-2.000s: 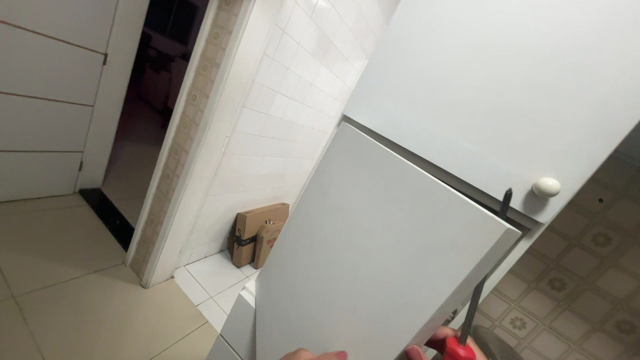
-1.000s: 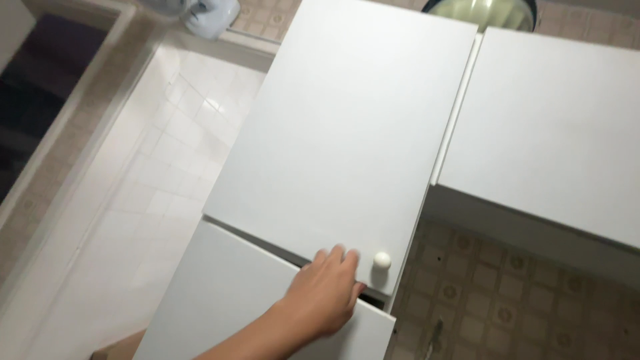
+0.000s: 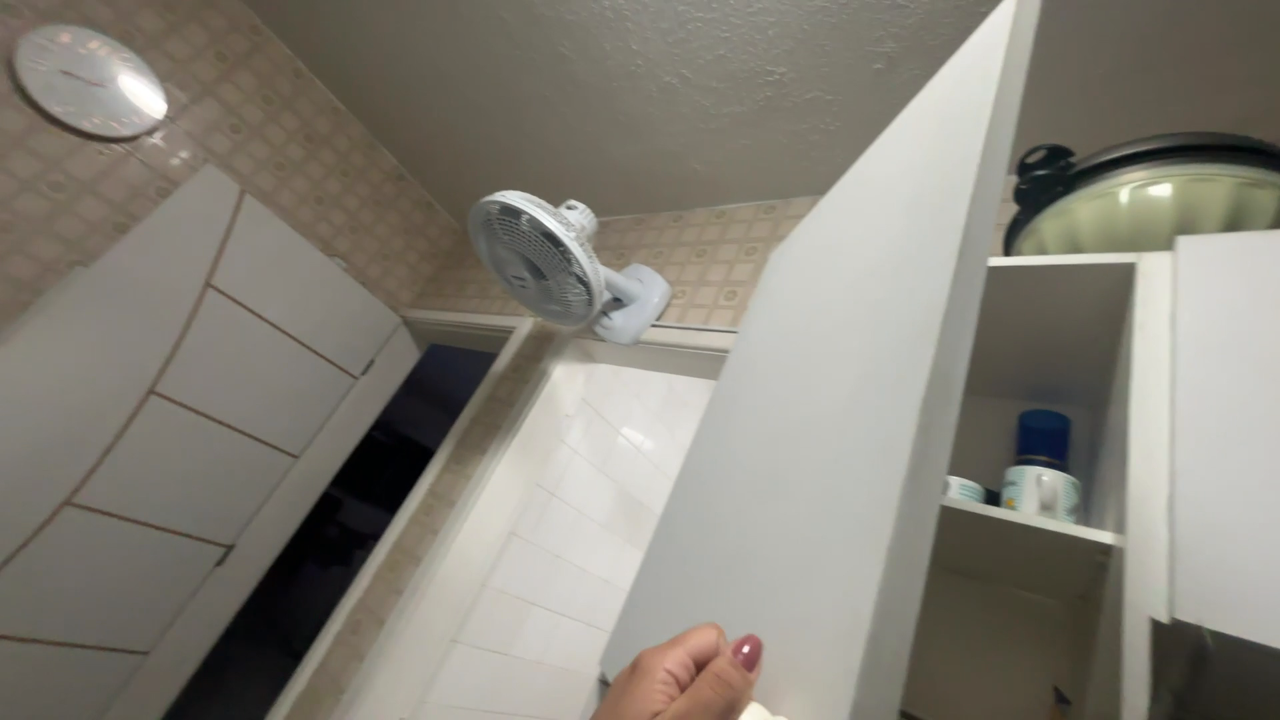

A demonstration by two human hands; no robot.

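My left hand is at the bottom of the head view, in front of the lower part of a white cabinet door. Its fingers are curled, and the thumb shows a dark red nail. A cream round knob shows just beside the thumb, cut off by the frame edge; whether the fingers grip it is unclear. The door stands swung open from a white wall cabinet. Inside, a white printed mug and a blue-topped container stand on the shelf. My right hand is out of view.
A green pan with a black rim sits on top of the cabinet. A white wall fan is mounted left of the door. Further left are a round wall clock, a white panelled door and a dark doorway.
The cabinet door, closed one second ago, now stands open and shows the shelf. The screwdriver seen two seconds ago is out of view. The view has tilted up strongly.
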